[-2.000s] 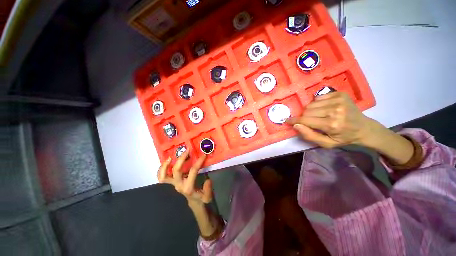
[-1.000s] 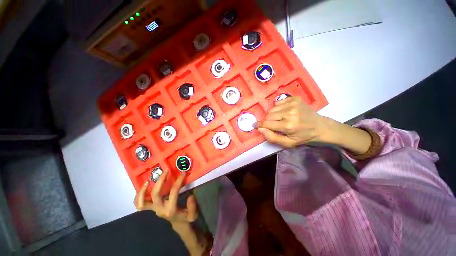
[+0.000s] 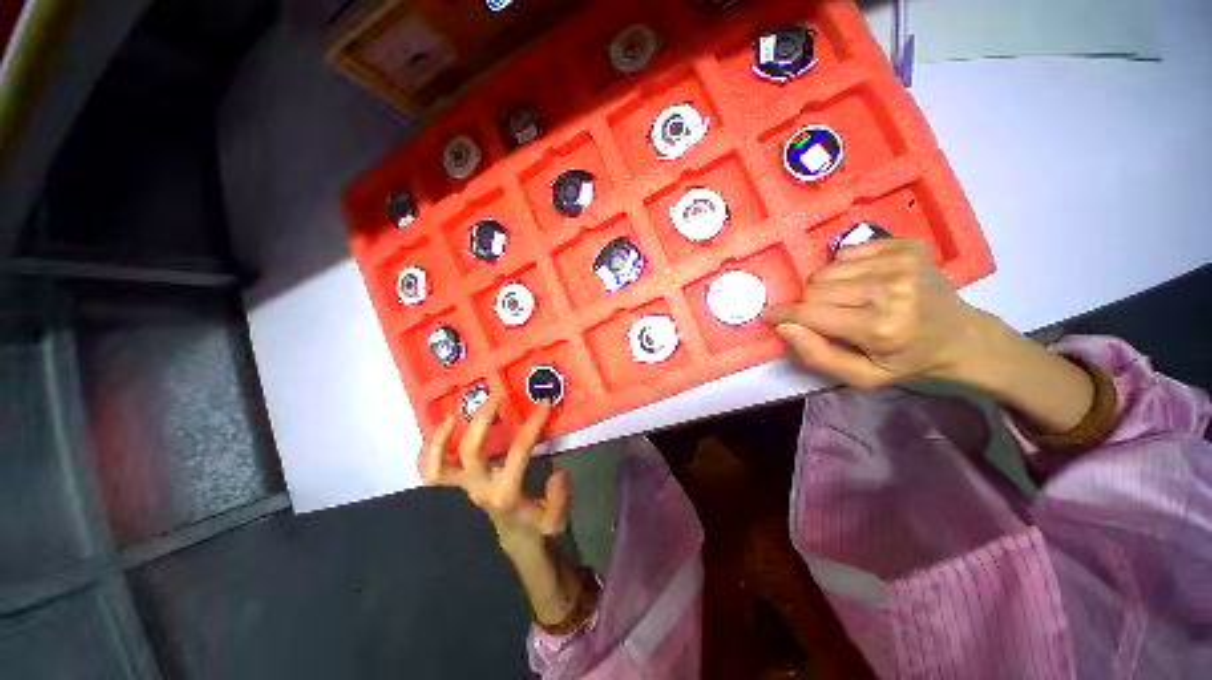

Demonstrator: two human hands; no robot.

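Note:
The red-orange movement tray [image 3: 675, 384] lies on a white tabletop, with round silver-white and dark movements in its square pockets. My left hand [image 3: 499, 468] has its fingers spread over the near-left corner, a fingertip at a dark round movement with a pale line [image 3: 545, 387]. My right hand [image 3: 884, 316] rests over the near-right edge, fingers curled, fingertips beside a silver-white movement [image 3: 735, 296]. It partly covers a dark movement [image 3: 860, 239]. Whether it holds anything is hidden. A blue-rimmed movement [image 3: 812, 154] sits in a pocket farther back.
A yellow-gold framed tester [image 3: 405, 51] stands behind the tray, cut by the top edge. A slim purple-silver pen or tweezers [image 3: 905, 47] lies beside the tray's far right corner. A flat pale sheet [image 3: 1043, 29] lies right of it. Dark partitions are at left.
The camera view swung and swung back; both hands stay at about the same places on the tray. The dark movement by my left fingertip showed a purple bar, then green marks, now a pale line.

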